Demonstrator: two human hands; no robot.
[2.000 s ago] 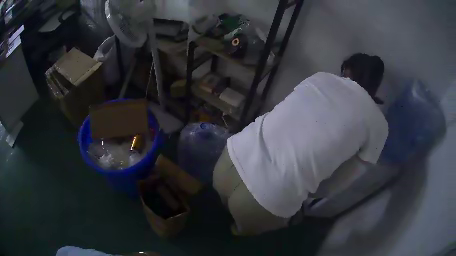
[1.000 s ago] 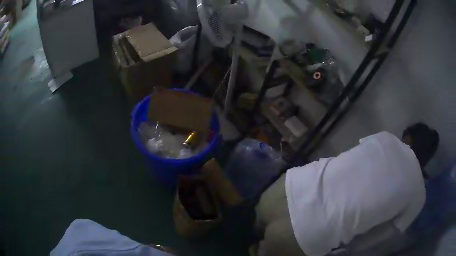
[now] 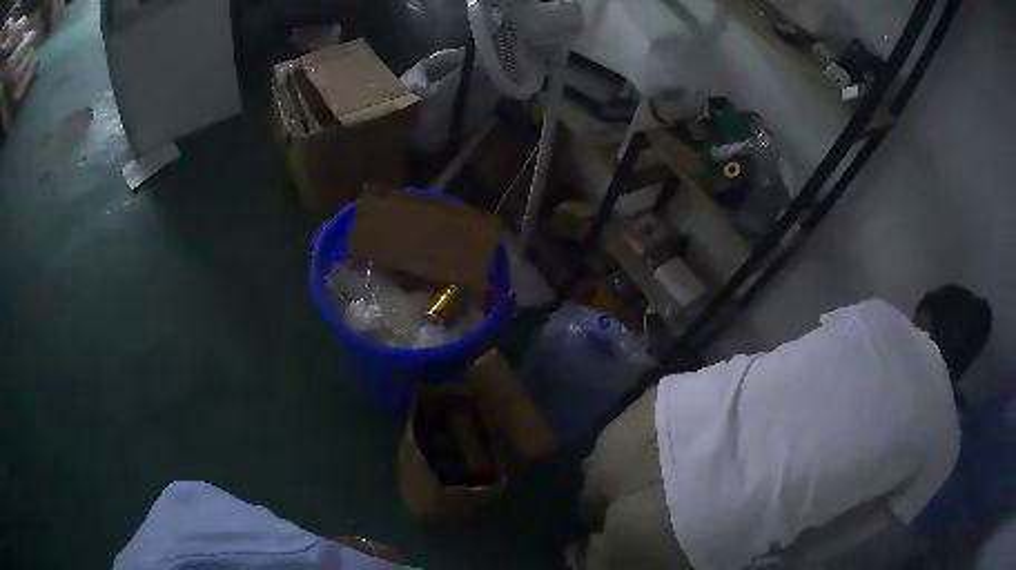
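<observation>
Neither of my hands shows clearly. A pale blue sleeve (image 3: pixel 228 532) lies at the bottom left edge; the hand beyond it is cut off or hidden. Nearest in front is a round blue waste bin (image 3: pixel 392 373) with clear plastic, a gold can (image 3: pixel 443 304) and a brown cardboard piece (image 3: pixel 425 236) across its top. An open brown carton (image 3: pixel 429 495) stands on the floor against the bin's lower right. A clear bluish water jug (image 3: pixel 585 367) stands right of the bin.
A person in a white shirt (image 3: pixel 808 434) bends over at the lower right, beside a large blue jug (image 3: pixel 986 473). A dark-framed shelf (image 3: pixel 769 262) with mixed items, a white fan (image 3: pixel 513 50), a brown carton (image 3: pixel 345 156) and a white panel (image 3: pixel 173 72) stand behind. The floor is green.
The view has swung left, so the bin, cartons and bending person now sit further right in the picture. More of the pale blue sleeve shows at the bottom left.
</observation>
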